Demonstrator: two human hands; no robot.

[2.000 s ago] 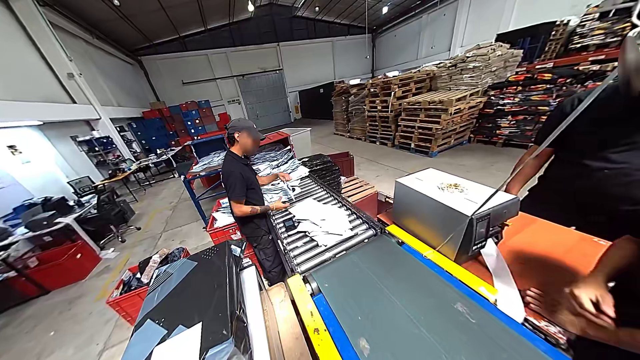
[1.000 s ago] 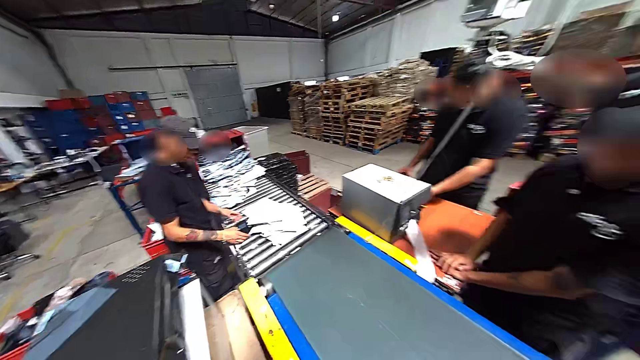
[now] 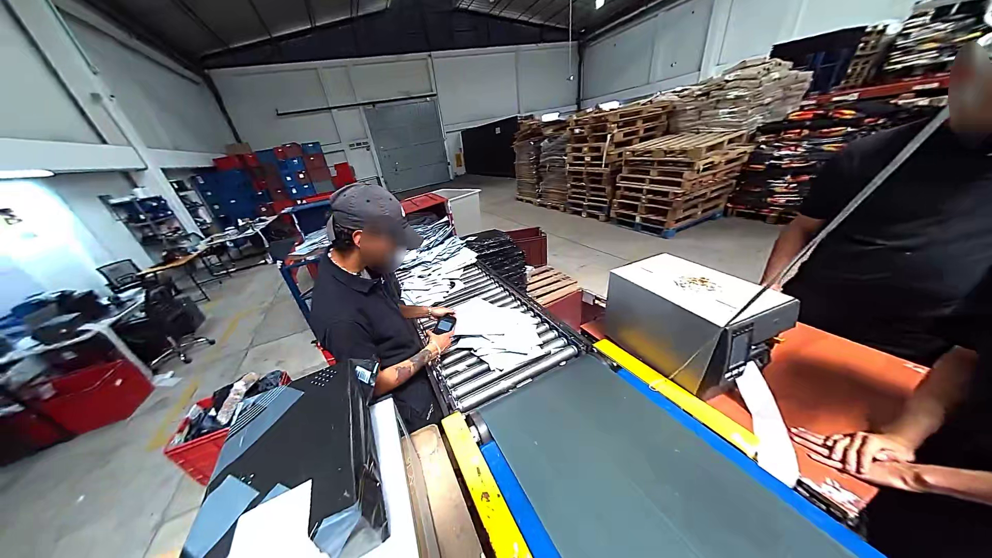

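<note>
Neither my left hand nor my right hand is in view. A green conveyor belt (image 3: 620,457) with yellow and blue side rails lies in front of me. It meets a roller conveyor (image 3: 496,380) that bears white papers or flat packets (image 3: 496,333). A metal-cased label printer (image 3: 666,310) stands beside the belt, with a white strip (image 3: 766,426) hanging from its front. On the orange-red tabletop (image 3: 821,372) at the right rest a co-worker's hands (image 3: 860,453), one over the other. Another co-worker in a cap (image 3: 364,310) holds a dark handheld device (image 3: 444,324) beside the rollers.
A black surface (image 3: 302,426) with grey and white sheets is at the lower left, near a filled red crate (image 3: 198,442). Stacked wooden pallets (image 3: 674,178) stand at the back. A person in black (image 3: 891,217) stands beyond the printer.
The view swings right, then back left. The co-workers' heads and arms shift at both sides; the hands at the right come to lie together on the tabletop.
</note>
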